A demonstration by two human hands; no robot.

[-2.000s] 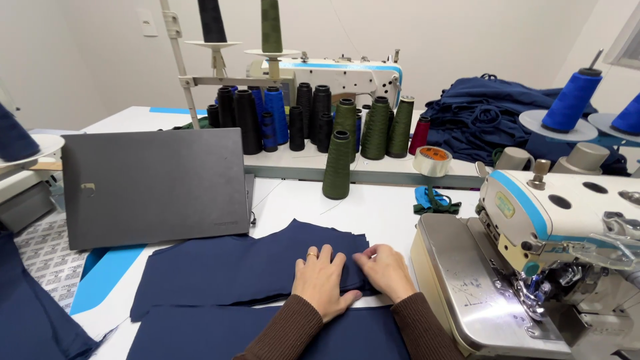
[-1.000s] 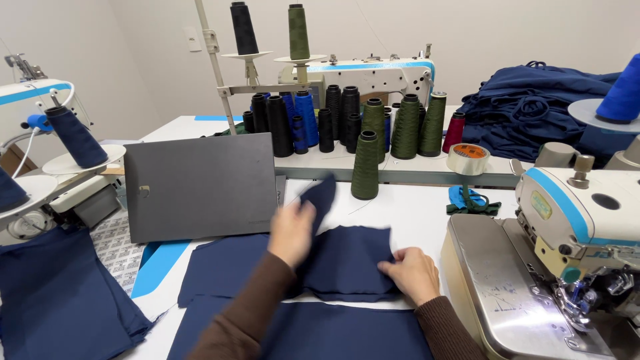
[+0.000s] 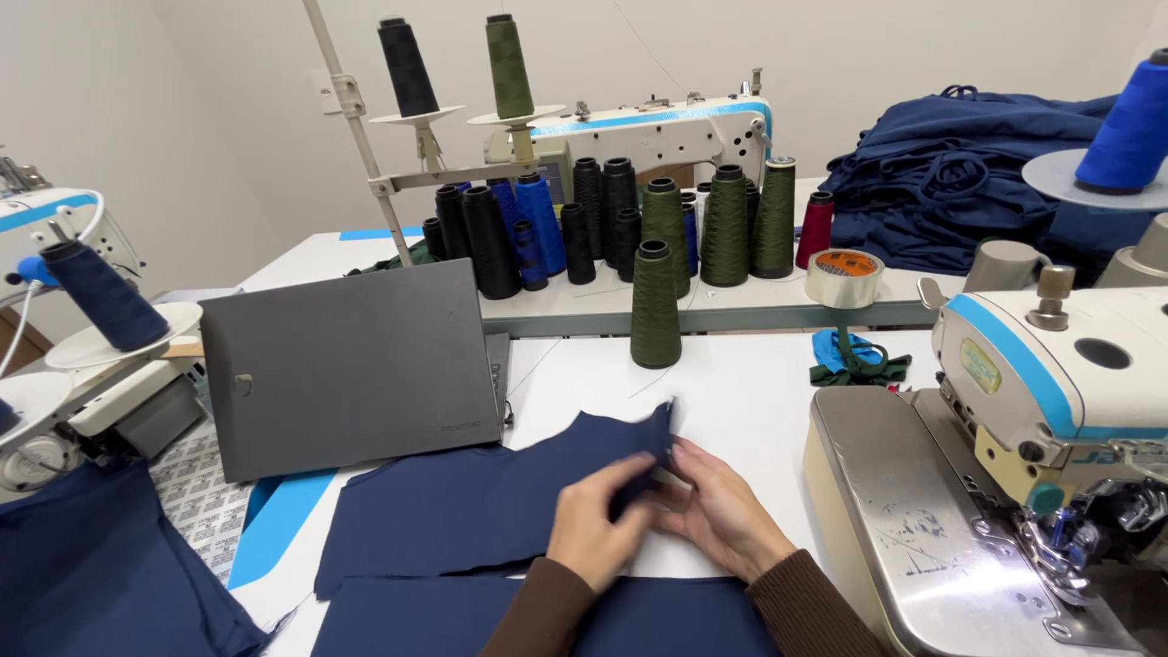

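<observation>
A navy fabric piece [image 3: 456, 511] lies on the white table, its right end lifted between my hands. My left hand [image 3: 602, 520], somewhat blurred, pinches the raised edge from the left. My right hand [image 3: 716, 506] grips the same edge from the right, thumb and fingers around it. Nearer to me, a second navy fabric panel [image 3: 429, 616] lies flat, partly under my left forearm. The exact fold of cloth between my fingers is partly hidden.
An overlock sewing machine [image 3: 1013, 365] stands close at right. A grey laptop [image 3: 356, 365] stands at left, a green thread cone [image 3: 655, 310] behind my hands. Further back are several thread cones, a tape roll [image 3: 844, 278] and a navy fabric pile [image 3: 958, 182]. More navy fabric [image 3: 100, 566] hangs at left.
My left hand has come back right from the raised cloth it held at the left and joined my right hand. The fabric's right end, flat two seconds ago, is now lifted.
</observation>
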